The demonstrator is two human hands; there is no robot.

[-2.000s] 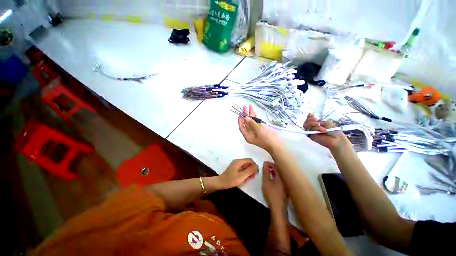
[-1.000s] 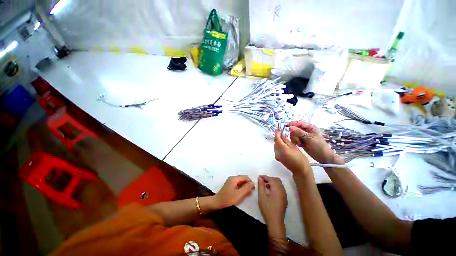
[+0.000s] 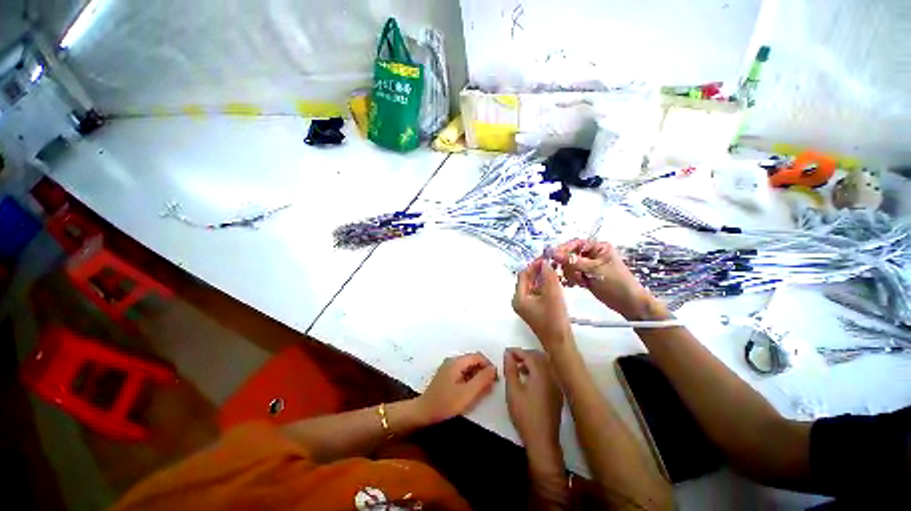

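Note:
My left hand (image 3: 459, 386), with a bracelet on its wrist, rests curled at the table's front edge; nothing shows in it. My right hand (image 3: 533, 391) rests beside it, also curled, with nothing visible in it. Another person's two hands (image 3: 540, 297) are raised just beyond mine and pinch fine wire ends at the fingertips. A white cable (image 3: 639, 323) runs right from there, past their right forearm. A harness bundle (image 3: 499, 210) lies behind, dark wire ends left, white cables fanned right. A second harness pile (image 3: 689, 271) lies right of it.
A single harness (image 3: 238, 222) lies on the left tabletop (image 3: 240, 165). A black phone (image 3: 671, 424) lies between the other person's forearms. A wire loop (image 3: 765, 352) is at right. A green bag (image 3: 397, 103), boxes and an orange item (image 3: 803, 170) stand behind. Red stools (image 3: 98, 379) are at left.
The view has tipped up and tilted. The other person's hands have come together at the wire ends; two seconds ago they held the cable stretched between them. My hands stay resting.

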